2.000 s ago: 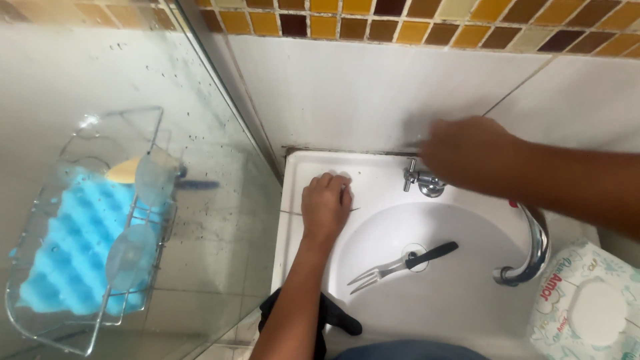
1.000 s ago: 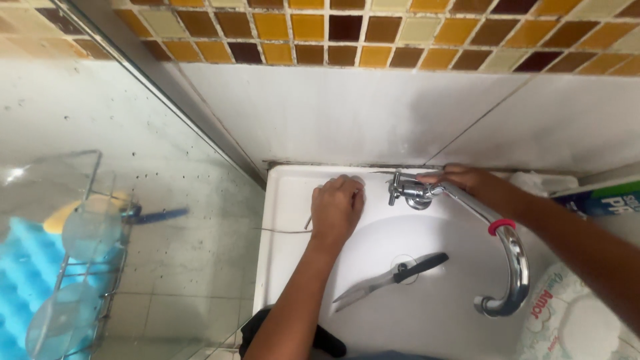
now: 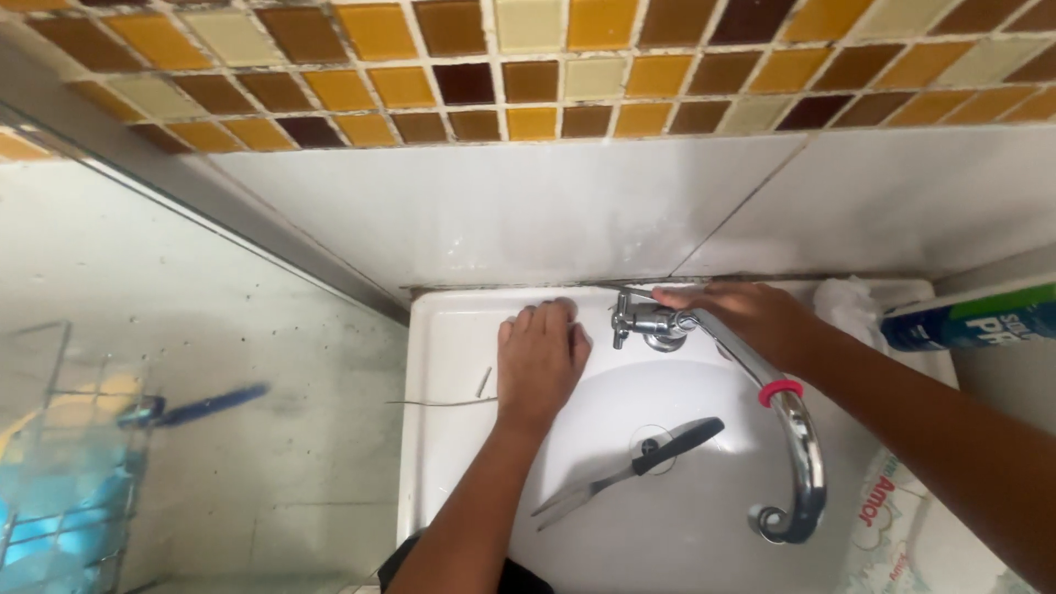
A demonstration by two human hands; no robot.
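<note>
My left hand [image 3: 540, 355] rests palm down on the left ledge of the white sink [image 3: 450, 346], fingers curled; whether anything lies under it is hidden. A thin wire [image 3: 441, 403] runs out leftward beside its wrist, and a short thin piece [image 3: 483, 382] lies close by. Behind the chrome faucet [image 3: 660, 322], my right hand [image 3: 742, 318] reaches to the back ledge, near one end of a thin dark strip [image 3: 623, 289]; its grip is partly hidden. A two-pronged fork with a black handle [image 3: 678, 445] lies in the basin across the drain.
The faucet's curved spout [image 3: 804, 470] with a pink band arches over the basin's right side. Crumpled white material [image 3: 848, 307] and a blue-green container [image 3: 973, 320] are at the back right, a wipes package [image 3: 916, 528] at lower right. Left stands a glass panel with a wire rack [image 3: 58, 495] behind.
My right hand has gone from above the faucet down to the back ledge behind it. My left hand stays on the left ledge. The view has shifted.
</note>
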